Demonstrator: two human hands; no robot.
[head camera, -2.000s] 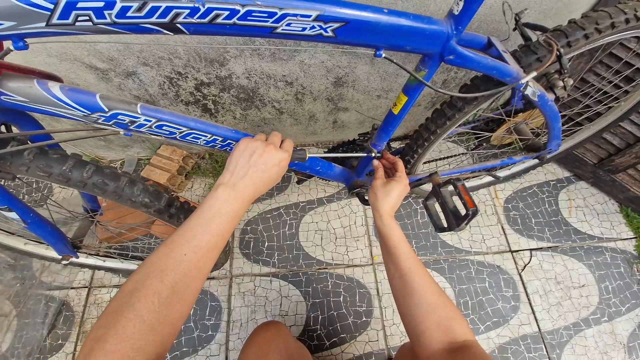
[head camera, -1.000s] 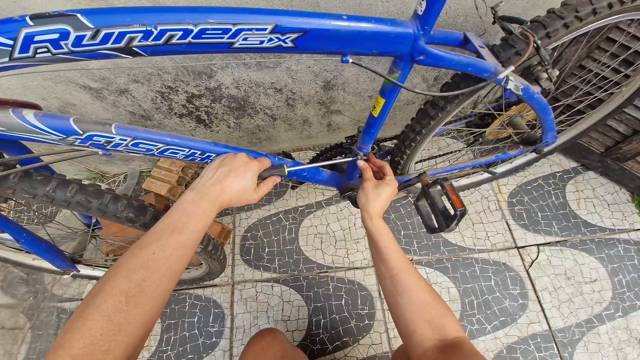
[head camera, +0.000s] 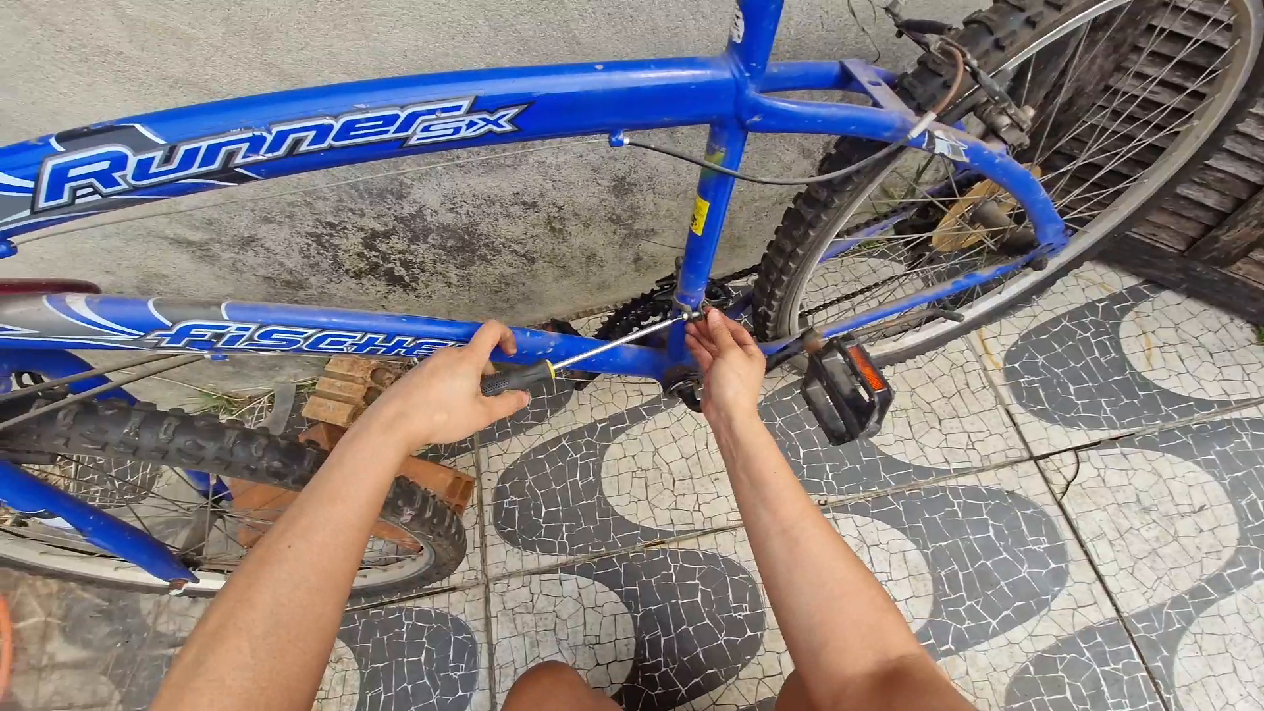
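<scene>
My left hand (head camera: 449, 390) holds the black handle of a screwdriver (head camera: 607, 346), its thumb and a finger spread about the grip. The steel shaft slants up to a small metal clamp (head camera: 691, 312) low on the seat tube (head camera: 711, 212) of a blue bicycle frame (head camera: 602, 94). At that clamp, the fingertips of my right hand (head camera: 728, 360) are bunched on a small part they mostly hide. Behind the tube the chainring (head camera: 637, 318) shows in part, and a black pedal (head camera: 845, 390) with an orange reflector lies to the right of my right hand.
The bicycle stands along a stained concrete wall (head camera: 395, 227). Its rear wheel (head camera: 820, 237) is at the right, near dark wooden slats (head camera: 1200, 188). At the lower left, the front wheel (head camera: 405, 513) is beside stacked bricks (head camera: 346, 390). Patterned tiles (head camera: 671, 622) cover the ground.
My left hand has loosened its fist around the screwdriver handle, and its fingers now stand further apart. The right hand stays at the clamp. The view has shifted slightly.
</scene>
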